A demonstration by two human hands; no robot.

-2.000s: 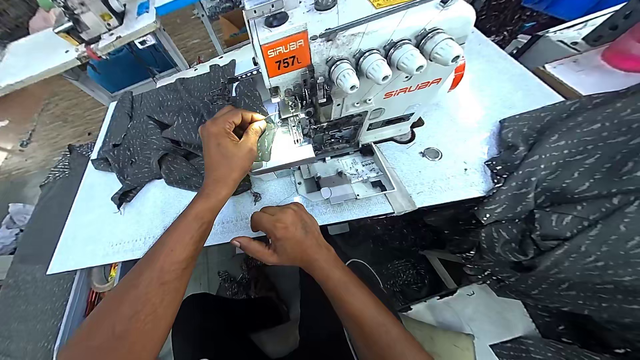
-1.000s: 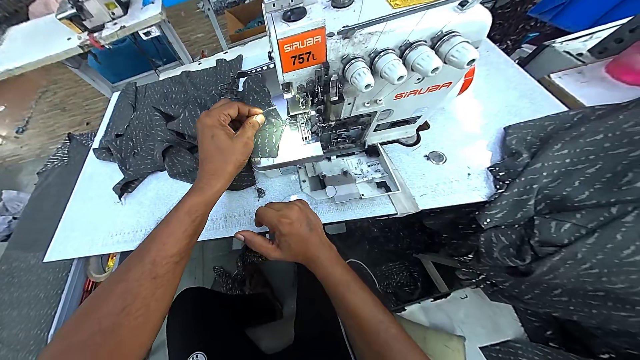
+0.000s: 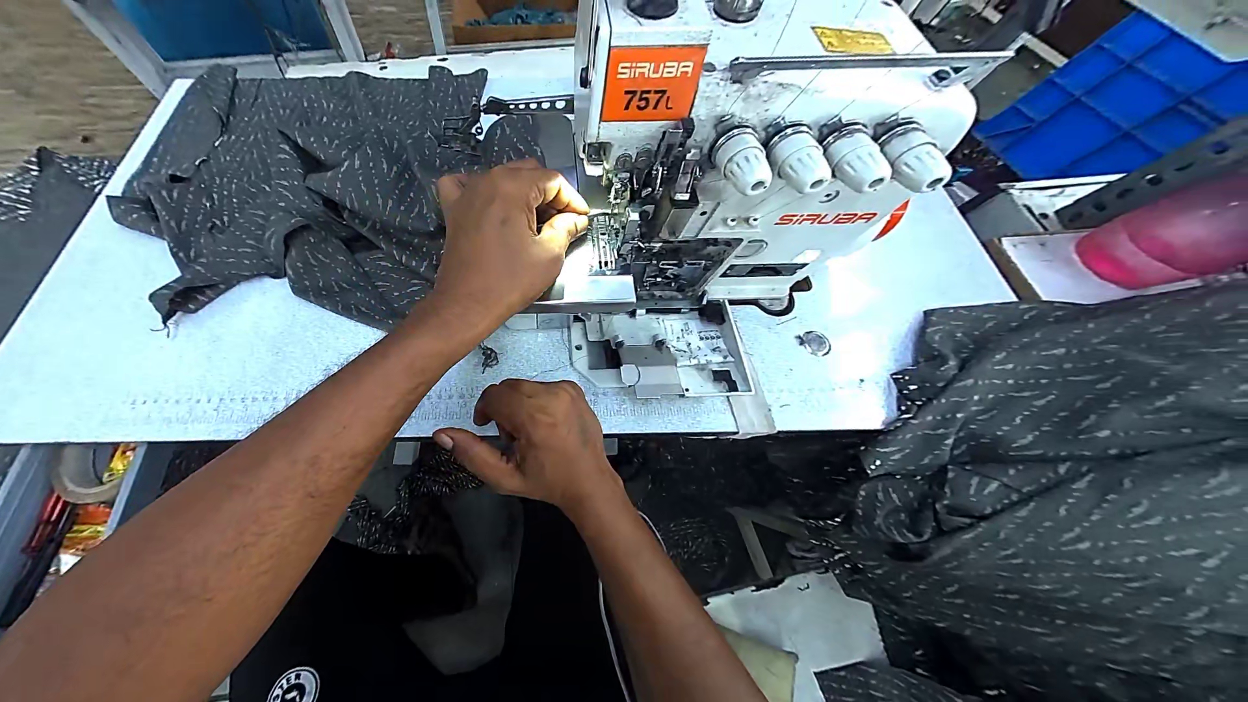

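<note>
An overhead-lit white Siruba overlock sewing machine [image 3: 829, 219] stands on the white table. My left hand [image 3: 512, 234] is beside its needle area, with thumb and forefinger pinched together at the presser foot [image 3: 606, 239]; what is between the fingertips is hidden. Dark grey fabric with white flecks [image 3: 341, 175] lies crumpled left of the machine and reaches behind this hand. My right hand [image 3: 541, 439] hovers at the table's front edge, empty, with curled fingers and the thumb apart. A small thread scrap [image 3: 489, 357] lies above it on the table.
More flecked dark fabric [image 3: 1063, 458] hangs over the table's right end. Behind are a blue plastic crate [image 3: 1121, 88] and a pink object [image 3: 1170, 234]. A drawer with a tape roll [image 3: 86, 476] is below at left. Tension dials [image 3: 801, 161] project from the machine's front.
The piece of fabric that showed under my left fingertips beside the needle area one second ago no longer shows there. My right hand has stayed near the table's front edge.
</note>
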